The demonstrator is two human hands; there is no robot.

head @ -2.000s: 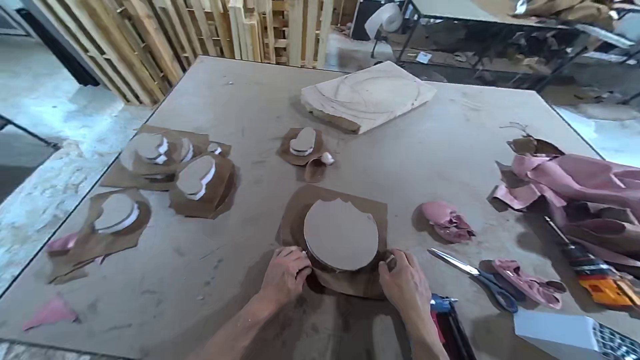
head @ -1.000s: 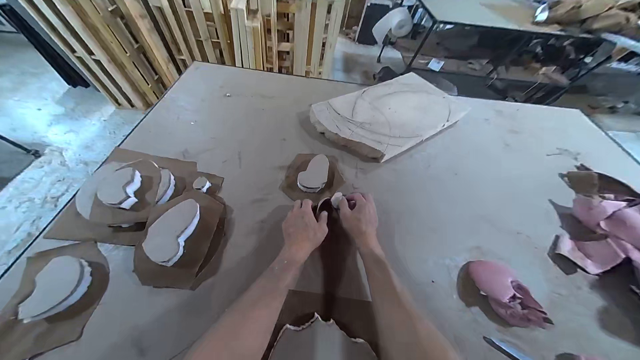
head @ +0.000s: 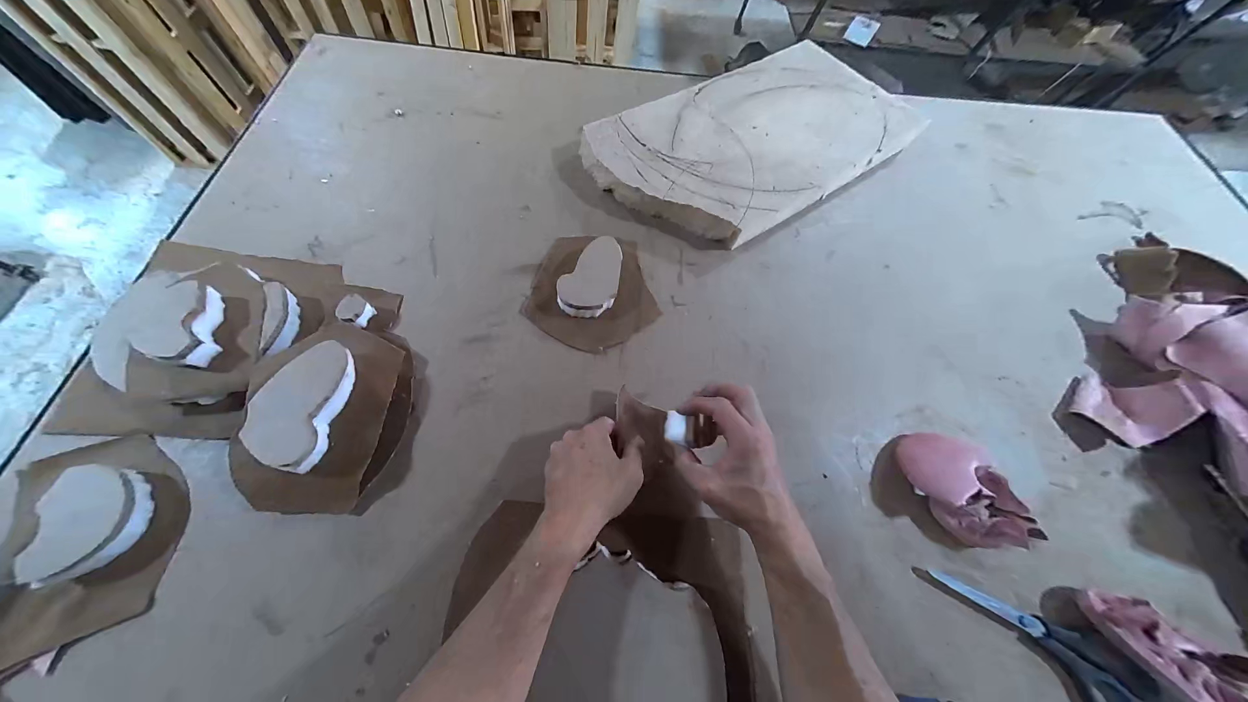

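Note:
A small brown leather-like scrap point(head: 641, 421) stands raised between my hands, pinched at its left side by my left hand point(head: 593, 476). My right hand point(head: 733, 454) holds a small foam-edged piece point(head: 677, 428) between thumb and fingers, against or close to the scrap's right side. Below my wrists lies a large grey padded shape point(head: 634, 634) on a brown sheet point(head: 492, 556), partly hidden by my forearms. Beyond my hands, a small rounded foam-backed shape point(head: 593, 277) rests on a brown piece point(head: 556, 317).
Left are several foam-backed shapes point(head: 292, 405) on brown sheets. A thick pale foam slab point(head: 770, 127) with drawn lines lies at the back. To the right are a pink covered piece point(head: 941, 468), dark-handled scissors point(head: 1024, 619), a crumpled pink piece point(head: 1150, 624) and pink scraps point(head: 1170, 390).
My hands have left the large padded shape for the small scrap and foam-edged piece. Since one second ago, the scrap has been raised between my hands.

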